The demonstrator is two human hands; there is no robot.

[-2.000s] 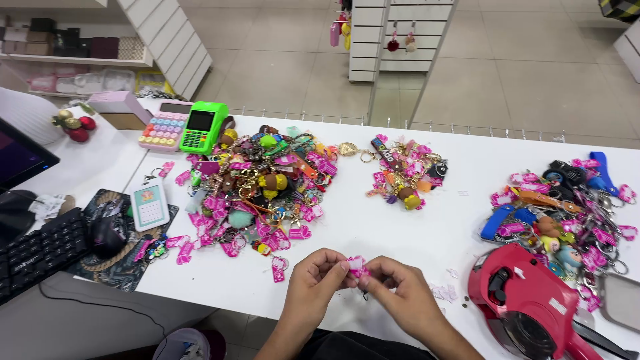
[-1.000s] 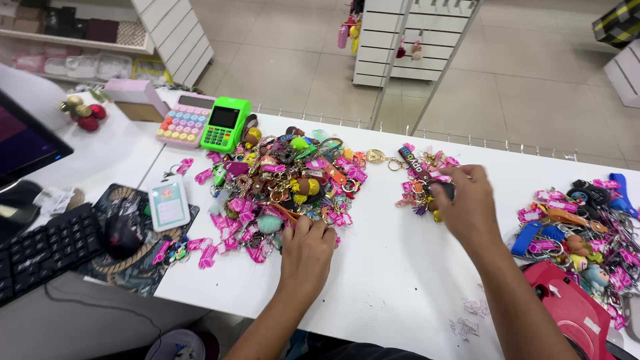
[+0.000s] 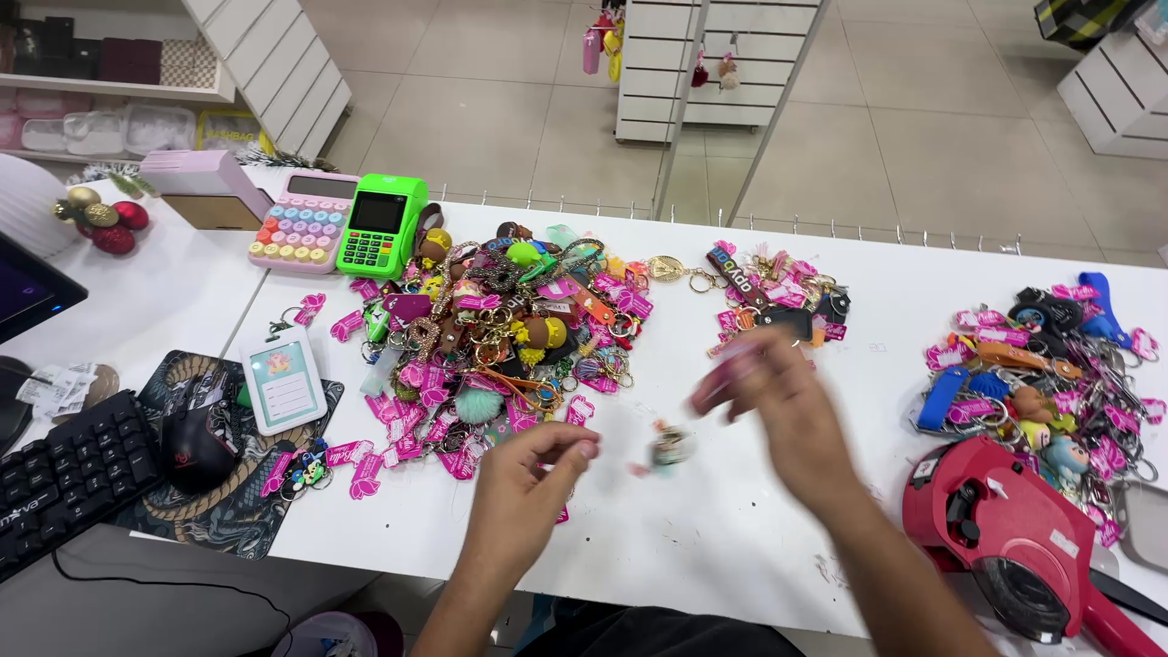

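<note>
My left hand [image 3: 534,488] is over the white counter at the near edge of a large heap of keychains [image 3: 493,338], its thumb and forefinger pinched near a pink tag; whether it grips anything is unclear. My right hand [image 3: 766,401], blurred, has something pink at its fingertips, just below a smaller keychain pile [image 3: 776,287]. Between the hands a small blurred keychain [image 3: 671,447] is over the counter; whether it hangs or lies there I cannot tell. Another keychain heap [image 3: 1040,383] is at the right.
A red tape dispenser or similar red device [image 3: 1004,538] occupies the near right. A green card terminal [image 3: 381,224] and a pastel calculator [image 3: 304,222] stand behind the large heap. At left are a white badge holder [image 3: 283,379], a black mouse [image 3: 198,447] and a keyboard [image 3: 73,474].
My left hand has drawn back from the large heap toward me. My right hand has left the smaller pile, moving nearer and leftward. A blurred keychain now shows between them.
</note>
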